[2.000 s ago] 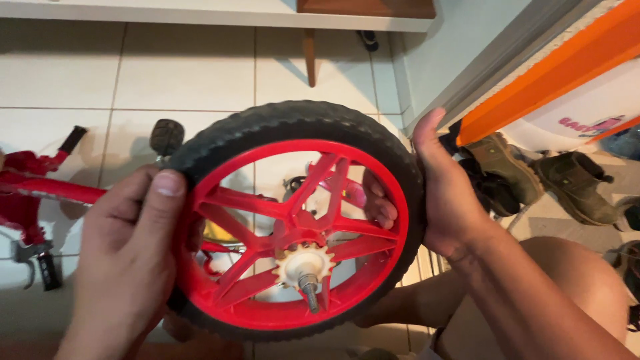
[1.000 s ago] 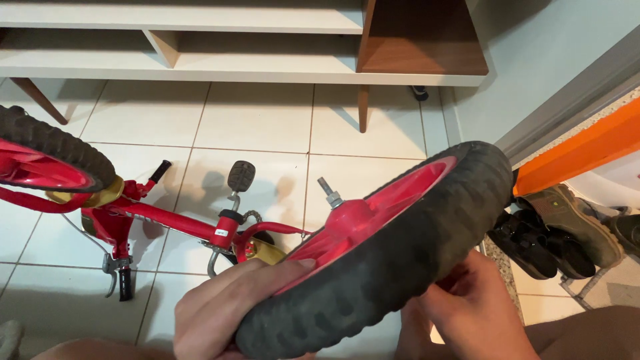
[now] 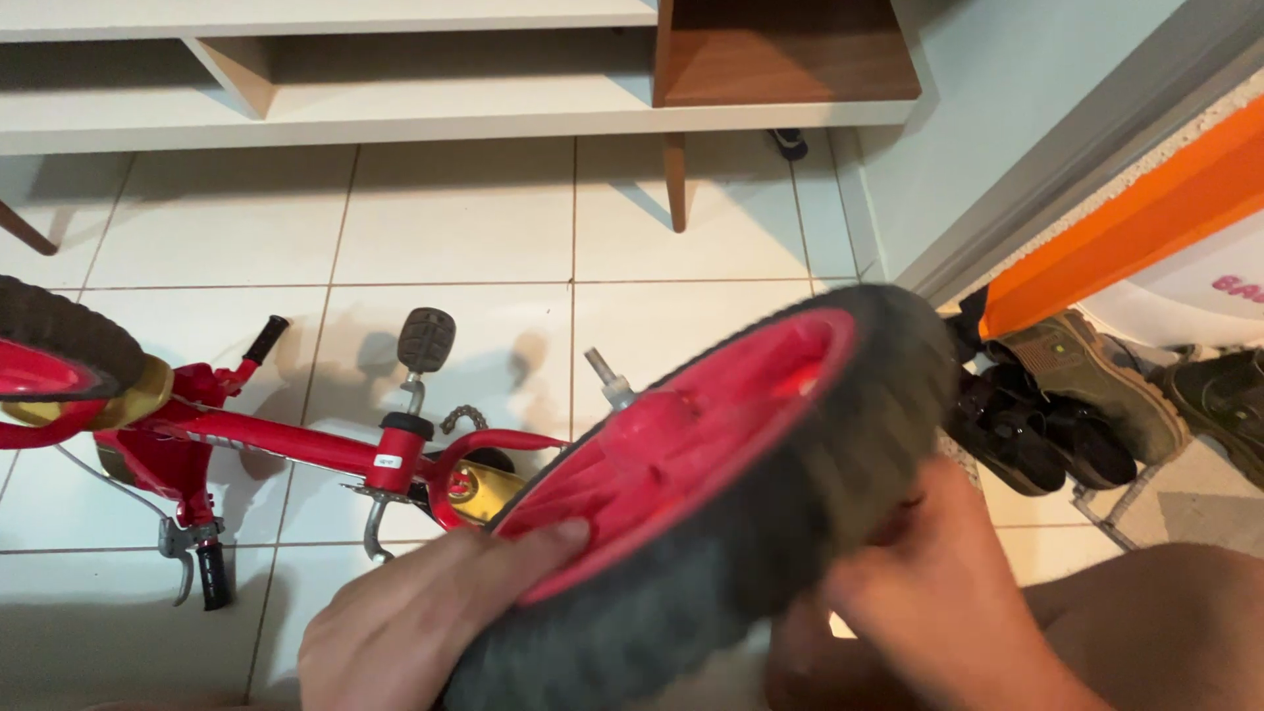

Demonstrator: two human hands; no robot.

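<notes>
A child's bicycle wheel with a red rim and black knobby tyre (image 3: 731, 513) is tilted in front of me, its threaded axle (image 3: 607, 378) pointing up and left. My left hand (image 3: 434, 612) grips its near left side, thumb on the red rim. On the right, my right hand (image 3: 938, 583) holds the tyre from below; its fingers are partly hidden and blurred. Beyond my left hand the red bicycle frame (image 3: 296, 439) lies upside down, with a pedal (image 3: 427, 339), a handlebar grip with brake lever (image 3: 212, 575), the other wheel (image 3: 59, 341) and a piece of chain (image 3: 462, 419).
The frame lies on a tiled floor (image 3: 454, 227). A white shelf unit (image 3: 444, 118) on wooden legs (image 3: 675, 183) stands at the back. At the right are a wall (image 3: 1007, 109), an orange-edged panel (image 3: 1136, 217), black shoes (image 3: 1017, 425) and an olive boot (image 3: 1096, 385) on a rack.
The wheel has turned from facing me, sprocket showing, to a steep tilt with the tyre tread towards me. Both hands have shifted their hold on it. The view has swung, showing more of the bicycle.
</notes>
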